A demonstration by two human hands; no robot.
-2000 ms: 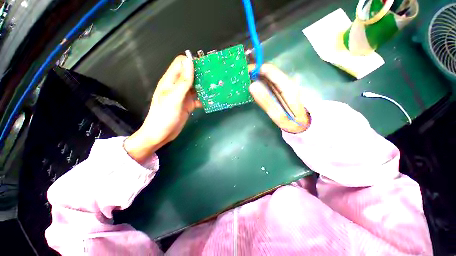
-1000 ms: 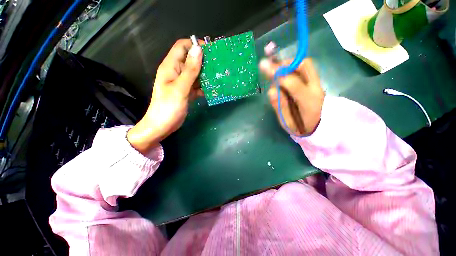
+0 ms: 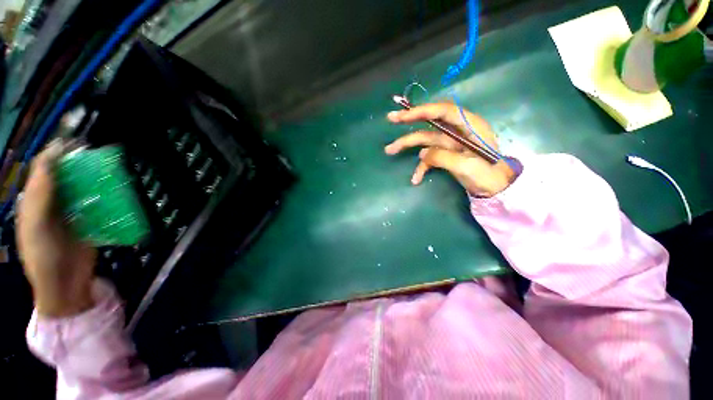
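Observation:
My left hand (image 3: 48, 234), blurred at the far left, holds the green circuit board (image 3: 103, 195) by its left side, over the left part of the black slotted tray (image 3: 227, 168). My right hand (image 3: 457, 148) is over the green mat with its fingers spread. A slim dark reddish-brown tool (image 3: 449, 129) lies across it from the fingers to the wrist, held in the hand. A blue wrist band (image 3: 512, 165) shows at the right cuff. A bright blue coil cord (image 3: 469, 43) hangs down behind the right hand.
The green mat (image 3: 328, 258) carries small white specks. A pale yellow pad (image 3: 598, 62) lies at the upper right under green and cream tape rolls (image 3: 645, 58). A white cable (image 3: 664, 178) lies at right. A straight blue line (image 3: 86, 82) runs along the upper left.
My left hand has carried the board from the middle to the far left, over the tray. My right hand has stayed near the middle, its fingers now spread. More of the tray shows.

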